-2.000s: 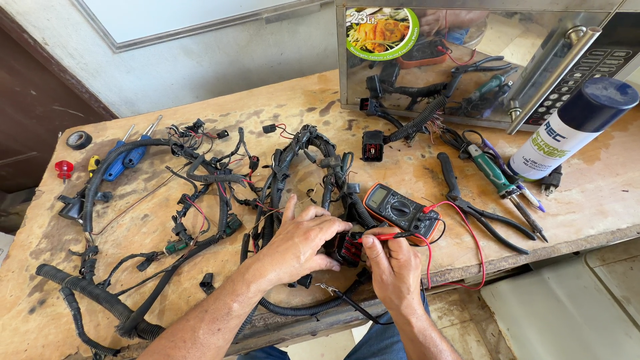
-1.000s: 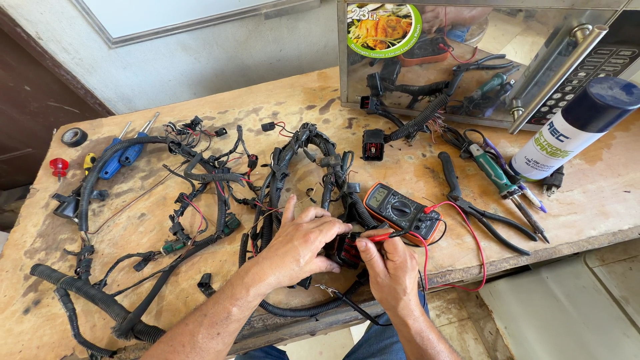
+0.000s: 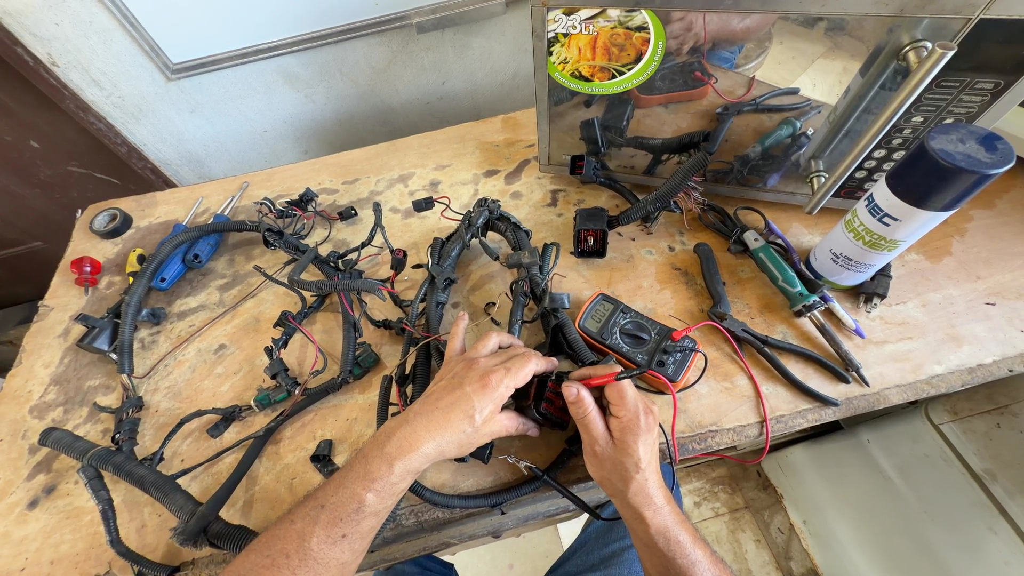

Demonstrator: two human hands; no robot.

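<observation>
My left hand (image 3: 480,388) grips a black multi-pin connector (image 3: 550,400) of a wiring harness near the table's front edge. My right hand (image 3: 612,428) holds the red test probe (image 3: 602,379), its tip at the connector's face; the exact contact point is hidden. The orange and black digital multimeter (image 3: 638,336) lies just beyond, its display lit with digits. A black lead with a bare metal clip or probe end (image 3: 552,480) hangs at the table edge below the connector. The harness in corrugated loom (image 3: 422,320) spreads across the left and middle of the wooden table.
Right of the multimeter lie black-handled pliers (image 3: 732,324), a green soldering iron (image 3: 780,272) and a spray can (image 3: 904,208). A microwave oven (image 3: 680,160) stands behind, near another connector (image 3: 590,232). Blue screwdrivers (image 3: 210,240), a red stubby screwdriver (image 3: 86,270) and black tape (image 3: 110,222) lie at left.
</observation>
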